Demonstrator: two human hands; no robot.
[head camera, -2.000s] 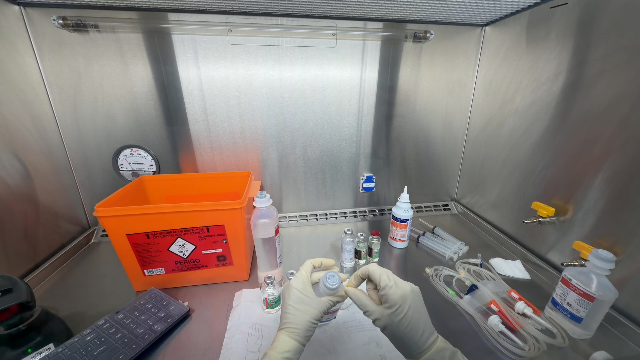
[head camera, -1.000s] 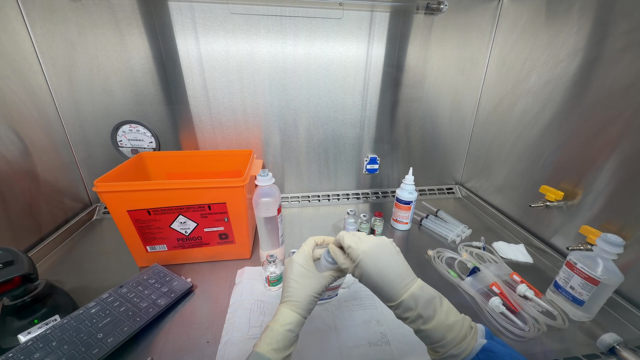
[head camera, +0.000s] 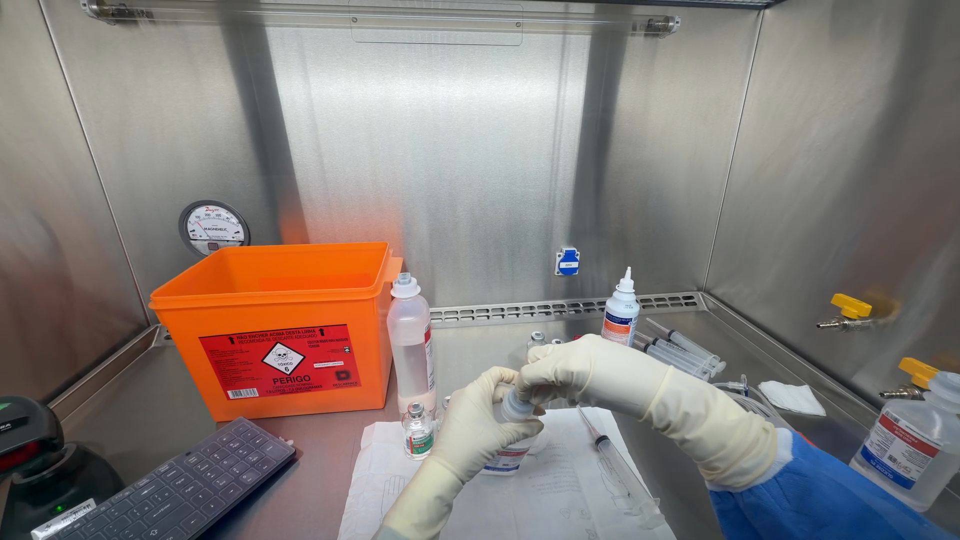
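Observation:
Both hands wear cream latex gloves. My left hand (head camera: 480, 427) grips a small clear plastic bottle (head camera: 507, 459) with a red and blue label, upright over the white paper sheet (head camera: 555, 487). The fingers of my right hand (head camera: 559, 371) are pinched at the bottle's top; whether they hold something small there is hidden. A glass vial (head camera: 418, 432) with a green label stands left of my left hand, in front of a tall plastic bottle (head camera: 410, 345) of clear liquid. On the sheet, right of the held bottle, lies a syringe with a needle (head camera: 621, 474). Behind my right hand, vials (head camera: 536, 340) are partly covered.
An orange sharps container (head camera: 277, 300) stands back left, with a keyboard (head camera: 180, 480) and scanner (head camera: 45, 465) before it. At the right are a dropper-tipped bottle (head camera: 621, 309), several syringes (head camera: 682, 352), coiled tubing (head camera: 750, 397), folded gauze (head camera: 792, 397), a labelled bottle (head camera: 904, 442) and yellow-handled valves (head camera: 851, 306).
My right hand has risen from beside the bottle to its top, and its forearm now reaches in from the right with a blue sleeve showing. The syringe on the sheet has come into sight.

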